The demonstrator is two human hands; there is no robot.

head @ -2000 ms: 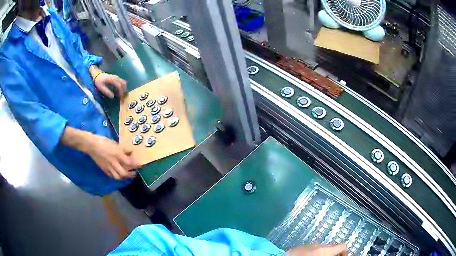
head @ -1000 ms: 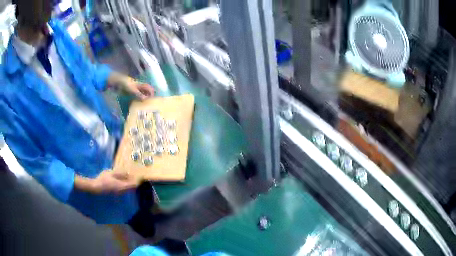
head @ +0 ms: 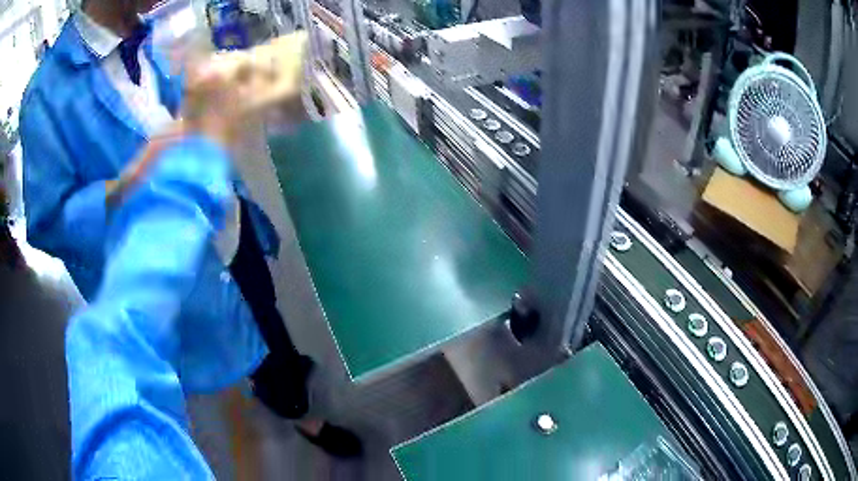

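Note:
A blue sleeve rises from the bottom left, and my left hand (head: 209,108) at its end is blurred against the other person. A tan board (head: 273,73) is beside my left hand, tilted and blurred. Whether my fingers grip it cannot be told, and no round units can be made out on it. My right hand is out of the picture. One round unit (head: 545,423) lies on the near green bench (head: 489,442). A corner of a clear tray (head: 659,462) shows at the bottom edge.
A person in a blue smock (head: 66,178) stands at the left beside a second green bench (head: 395,235). A grey metal post (head: 588,178) rises between the benches and the curved conveyor (head: 649,272) carrying spaced round units. A fan (head: 779,127) stands at the right.
The board has moved up and away from above the far green bench. My left arm has reached out toward it. The view has shifted, and the other person's arms have moved up.

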